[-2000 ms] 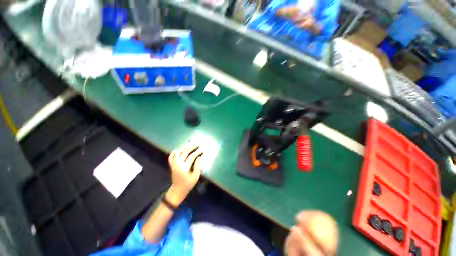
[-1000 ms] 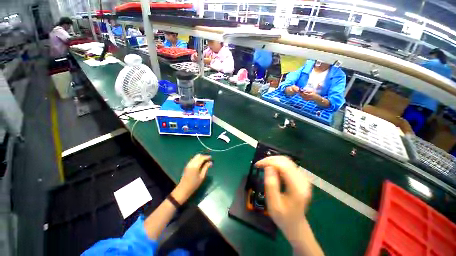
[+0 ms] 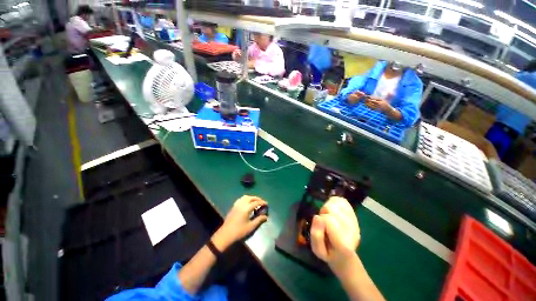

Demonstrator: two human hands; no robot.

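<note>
The black press (image 3: pixel 329 182) stands on its flat black base on the green bench, with an orange nest low in it. My right hand (image 3: pixel 337 232) is a closed fist at the press lever; the red grip is hidden in it. My left hand (image 3: pixel 242 220), left of the press at the bench's near edge, holds a small round black part (image 3: pixel 260 211) in its fingertips. Another squat black part (image 3: pixel 247 180) stands on the bench beyond my left hand. My right hand covers much of the nest, so its contents cannot be told.
A blue control box (image 3: pixel 225 130) with a thin cable and a white fan (image 3: pixel 168 85) stand at the back left. A red compartment tray (image 3: pixel 493 264) is at the right. A black tray (image 3: pixel 106 235) with a paper slip (image 3: pixel 163 221) lies below the bench edge. People sit opposite.
My right hand has gone from in front of the bench to the press lever, covering the red grip. My left hand, empty-looking two seconds ago, now holds a black part. The view has tilted up.
</note>
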